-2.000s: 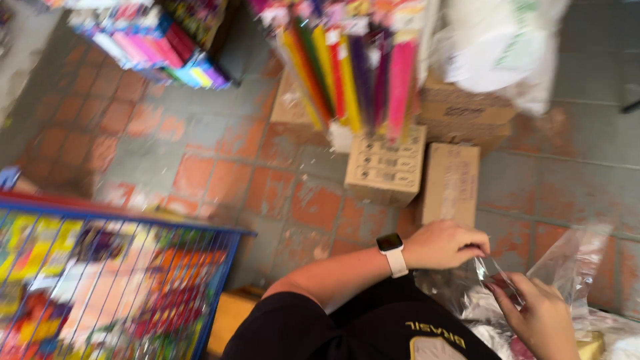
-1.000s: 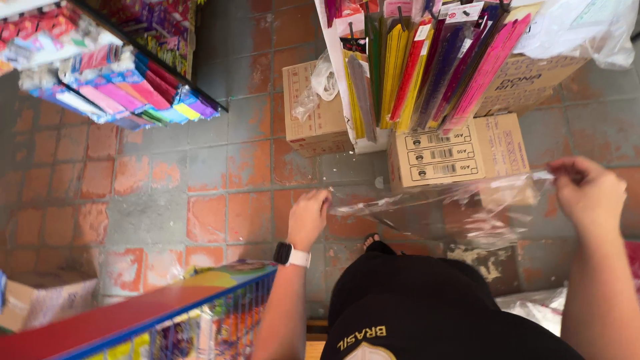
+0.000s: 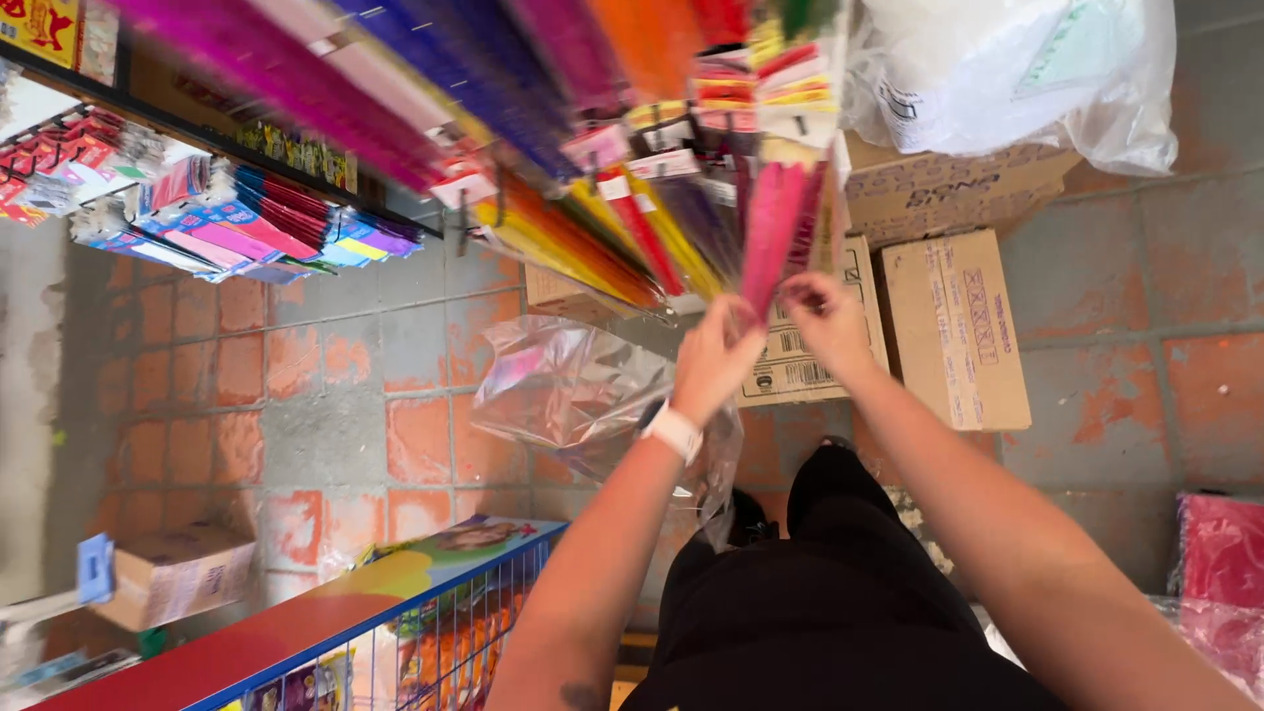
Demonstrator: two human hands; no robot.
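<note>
My left hand (image 3: 716, 355) is at the lower end of a pink packaged bundle (image 3: 772, 232) hanging on the display rack, its fingers closed on that end. A large clear plastic bag (image 3: 583, 380) hangs beside and below this wrist, which wears a watch with a pale band; how the bag is held is hidden. My right hand (image 3: 828, 321) is just right of the pink bundle, fingers curled near its edge; whether they grip anything is unclear. Around them hang red, yellow, purple and orange packets (image 3: 632, 232) on hooks.
Cardboard boxes (image 3: 956, 331) stand on the tiled floor behind the hands. A white plastic sack (image 3: 1017, 79) lies on a box at upper right. A blue wire basket stand (image 3: 395, 612) is at lower left, a shelf of colourful packets (image 3: 267, 222) at upper left, red packs (image 3: 1220, 553) at lower right.
Both hands have moved to the hanging pink bundle. The clear bag, stretched between the hands one second ago, now hangs by my left forearm. The view has shifted closer to the rack.
</note>
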